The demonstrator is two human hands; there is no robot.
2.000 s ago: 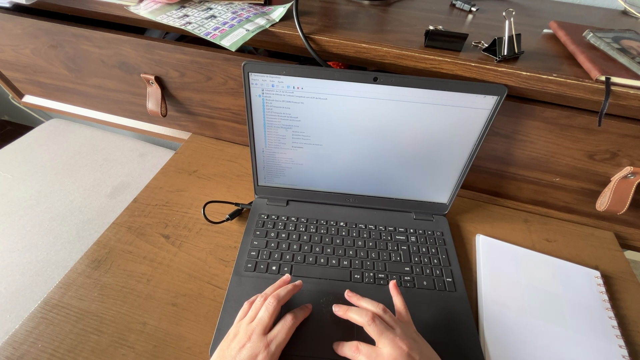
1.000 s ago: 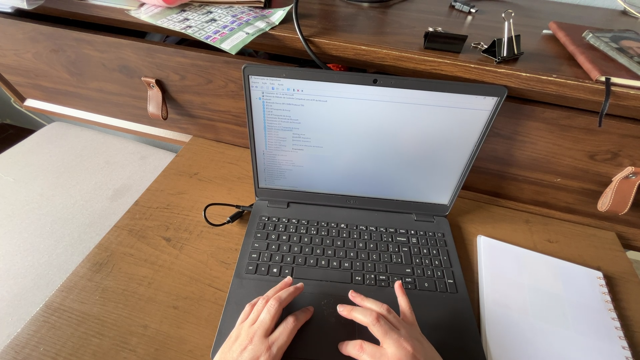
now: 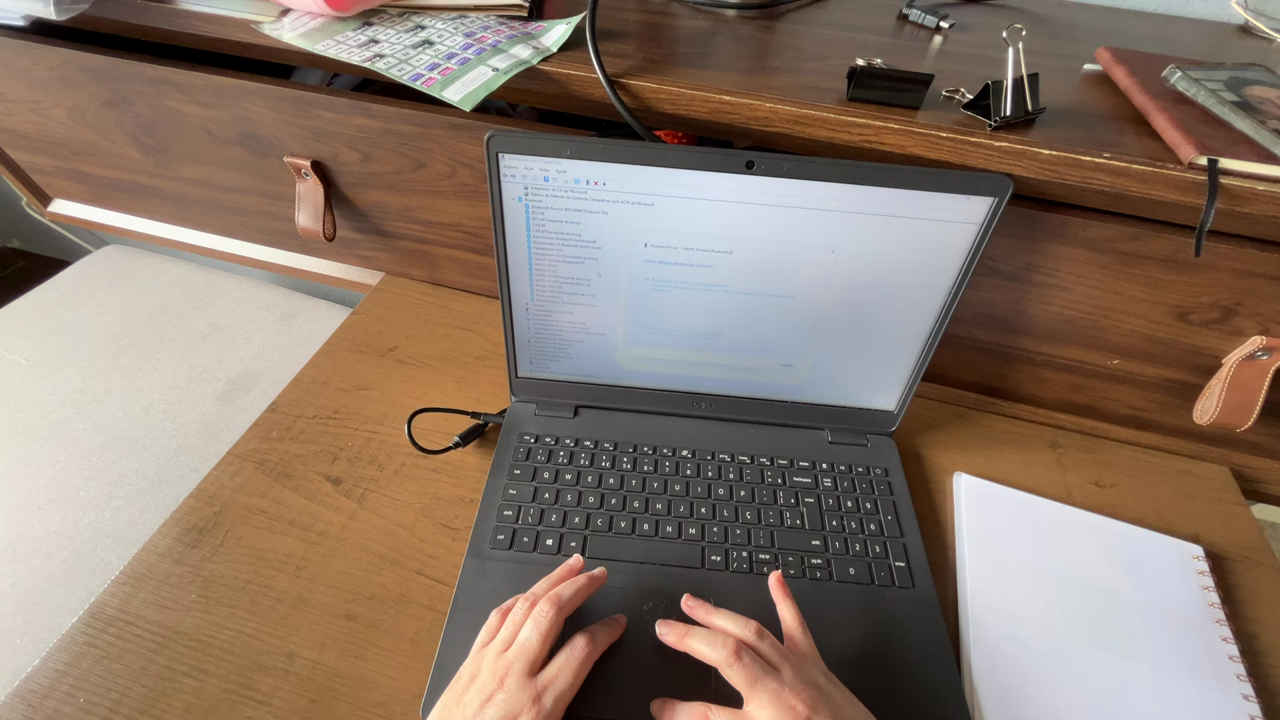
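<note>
A black Dell laptop [image 3: 700,430] stands unfolded on the wooden desk, its screen [image 3: 740,290] lit with a list on the left and a pale dialog window over the middle. My left hand [image 3: 535,645] lies on the palm rest left of the touchpad, fingertips just below the keyboard's bottom row. Over the touchpad [image 3: 660,635] and the palm rest to its right, my right hand [image 3: 760,655] is spread, one finger reaching up to the arrow keys. Neither hand holds anything. A short black cable [image 3: 440,430] loops out from the laptop's left side.
A spiral notebook [image 3: 1100,610] lies right of the laptop. On the raised shelf behind are two black binder clips [image 3: 890,85], a printed sheet [image 3: 430,45], a cable plug [image 3: 928,17] and a brown notebook [image 3: 1150,100]. A light grey padded surface [image 3: 150,370] is at the left.
A dialog window has appeared over the middle of the laptop screen. Both hands remain in nearly the same place on the palm rest.
</note>
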